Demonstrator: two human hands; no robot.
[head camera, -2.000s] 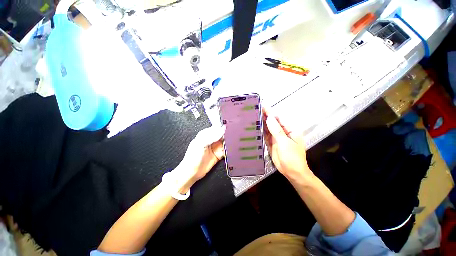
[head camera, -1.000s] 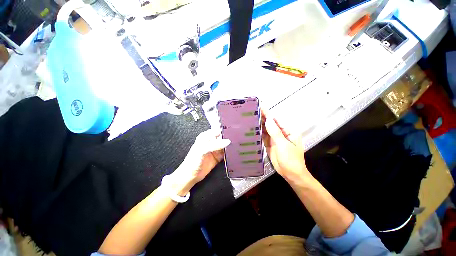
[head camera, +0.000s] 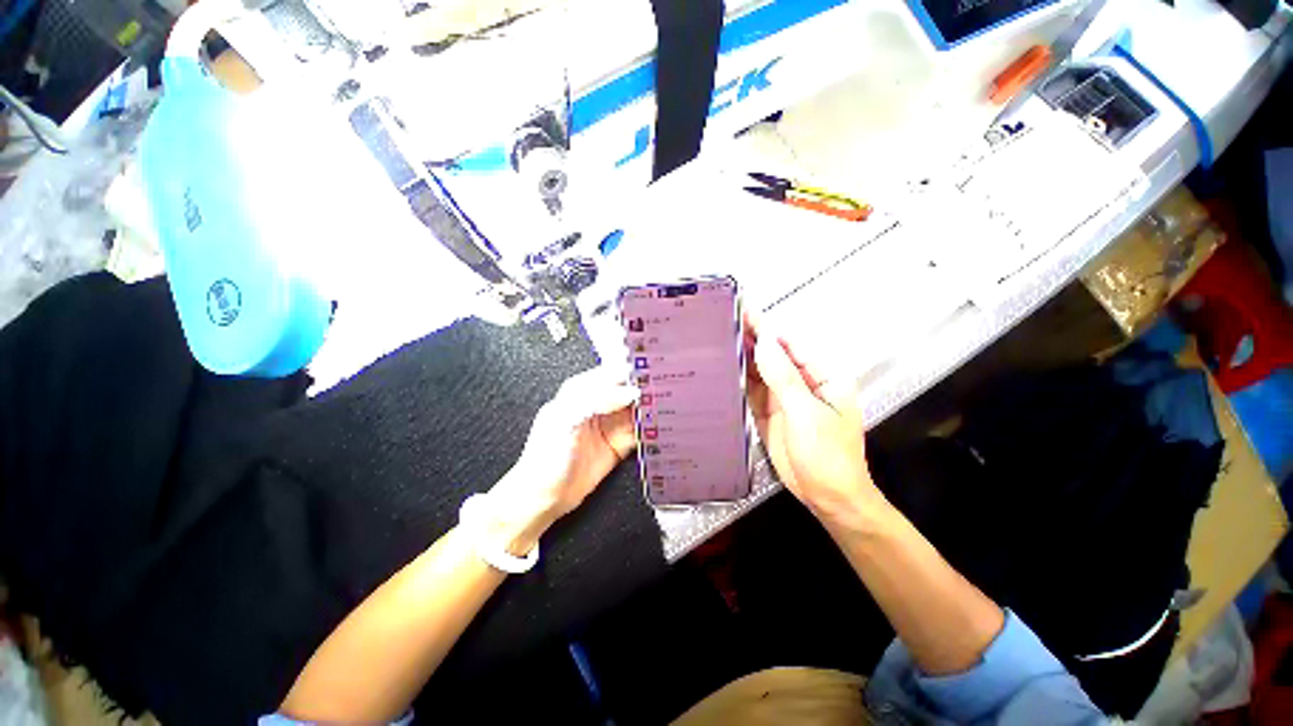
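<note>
A smartphone with a lit pinkish-purple screen showing a list is held upright in front of the table edge. My left hand grips its left side, with a white band on the wrist. My right hand holds its right side. Both hands are bare, and the fingers behind the phone are hidden. A black garment panel lies left of the phone, under my left forearm, and reaches up to the needle area of the sewing machine.
The white sewing machine stands behind, with a black strap over it. A light blue oblong attachment is at left. Thread snips lie right of the needle. A black bundle with a white tie is at lower right.
The phone screen has changed from a chat with green bubbles to a list with small icons. My left thumb, over the screen a second ago, has moved back to the phone's left edge.
</note>
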